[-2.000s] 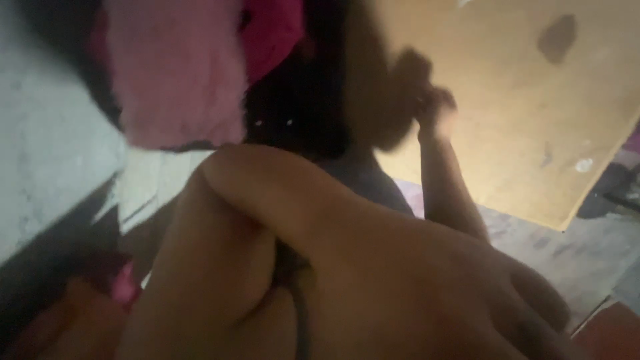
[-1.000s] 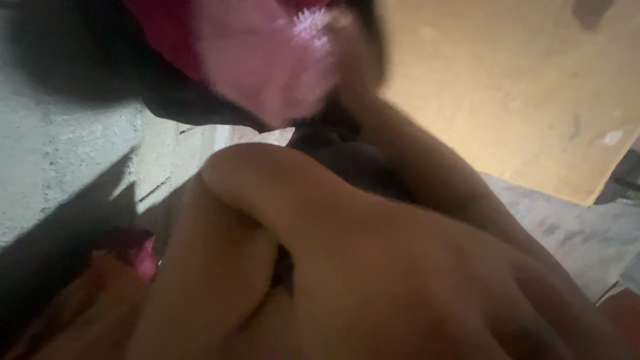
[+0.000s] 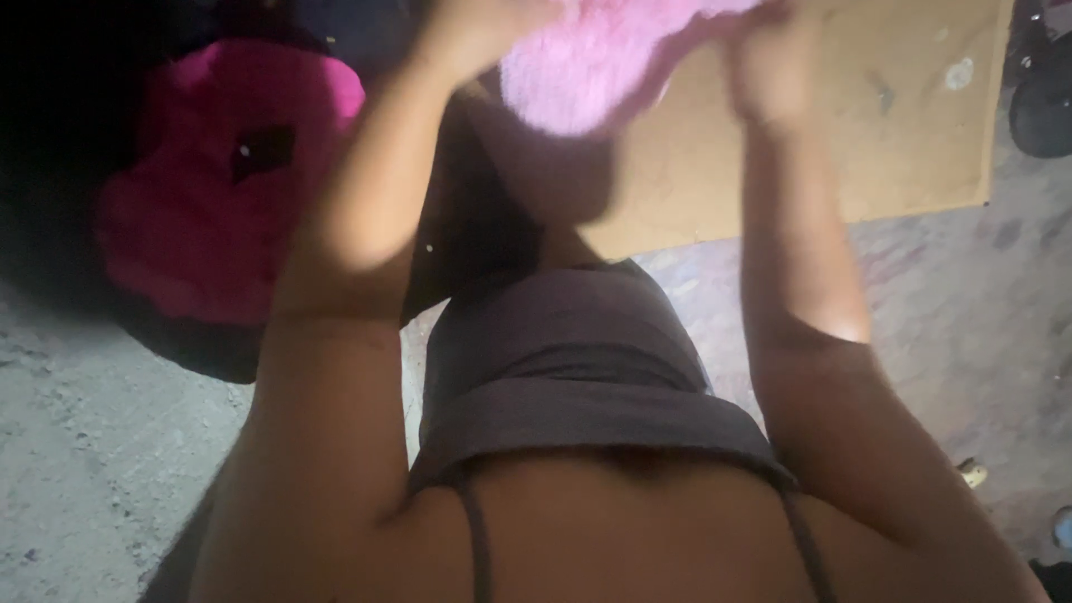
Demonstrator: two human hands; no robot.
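A fuzzy light-pink cloth (image 3: 578, 75) hangs between my two hands at the top of the head view, blurred by movement. My left hand (image 3: 494, 29) is on its left end, partly cut off by the top edge. At the cloth's upper right end is my right hand (image 3: 766, 63), its fingers blurred around the darker pink edge. To the left of my left forearm lies a bright magenta fabric piece (image 3: 209, 251) on something dark, with a small dark patch showing in its middle.
A flat tan board or sheet (image 3: 888, 142) lies on the rough, stained floor (image 3: 963, 318) at the right. A dark round object (image 3: 1047, 109) is beyond its right edge. Bare rough grey floor (image 3: 100, 452) shows at lower left.
Both arms are now stretched forward with the light-pink cloth between the hands. One second ago a hand was at the cloth further left. The view has shifted, showing the magenta fabric fully.
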